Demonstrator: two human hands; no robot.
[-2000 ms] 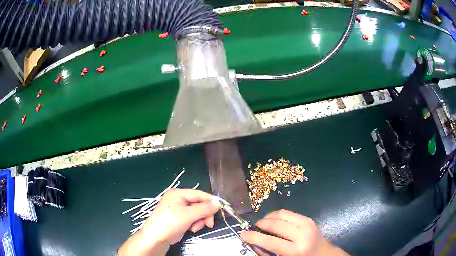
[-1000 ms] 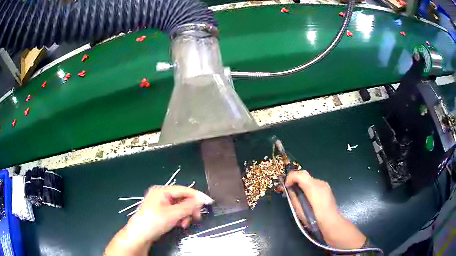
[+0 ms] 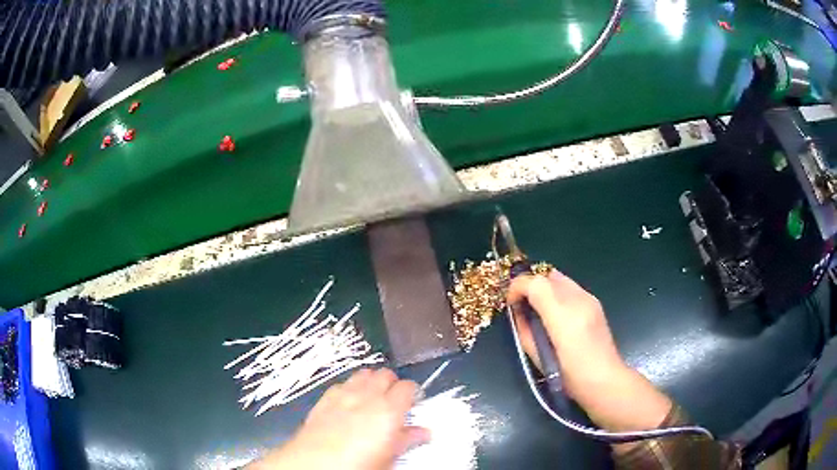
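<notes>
My right hand (image 3: 569, 335) holds the black soldering iron (image 3: 541, 344) over the heap of small gold and copper-coloured contacts (image 3: 479, 294), its metal tip pointing up and away. My left hand (image 3: 362, 422) is low in the middle, over the left edge of the front row of white lead wires (image 3: 445, 431). One white wire sticks out beyond its fingertips; whether the fingers grip it cannot be told. A loose crossed pile of white wires (image 3: 298, 353) lies to the left. The brown-grey plate (image 3: 411, 294) lies between pile and contacts.
A clear-grey fume hood (image 3: 367, 147) with a black ribbed hose (image 3: 156, 37) hangs above the plate. The black feeder (image 3: 766, 211) stands at right. Red parts (image 3: 227, 143) lie on the green belt (image 3: 229, 174). Bundled wires (image 3: 87, 332) and a blue tray (image 3: 20, 413) are at far left.
My left hand has moved from beside the plate down to the front wires, uncovering the left pile. My right hand has taken the iron from near the left fingers to over the contacts. The view has shifted.
</notes>
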